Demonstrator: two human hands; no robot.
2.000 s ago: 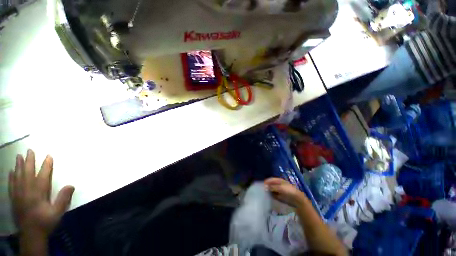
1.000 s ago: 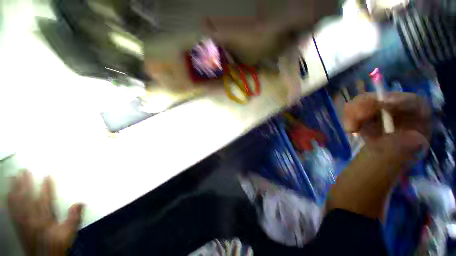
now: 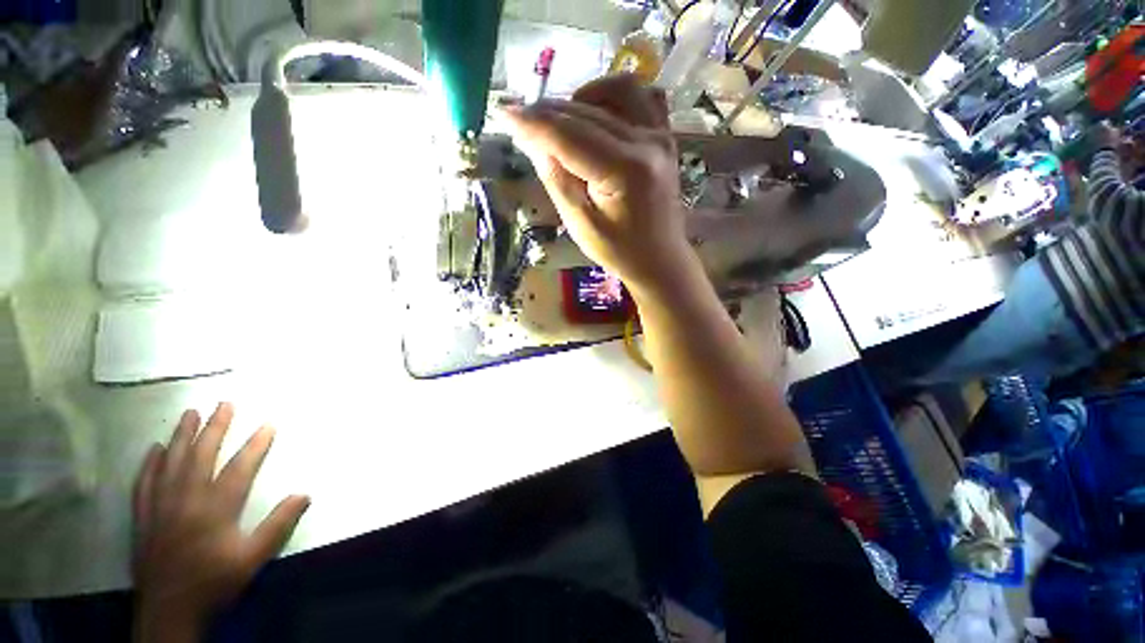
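My right hand is raised over the sewing machine, its fingers bent. A thin white stick with a red tip stands up from behind the fingers and appears held between them; its lower part is hidden. My left hand lies open and empty, fingers spread, at the white table's front edge. Flat white fabric pieces lie on the table beyond it. The needle area is partly washed out by glare.
A dark lamp head and a green tapered object stand near the machine. A lit phone lies under its arm. Cream cloth is at far left. Blue crates are below. A person in striped sleeves is at right.
My right hand has moved from low on the right up over the machine with the stick. The fabric it first held is gone from it. The view has shifted, showing more table and background.
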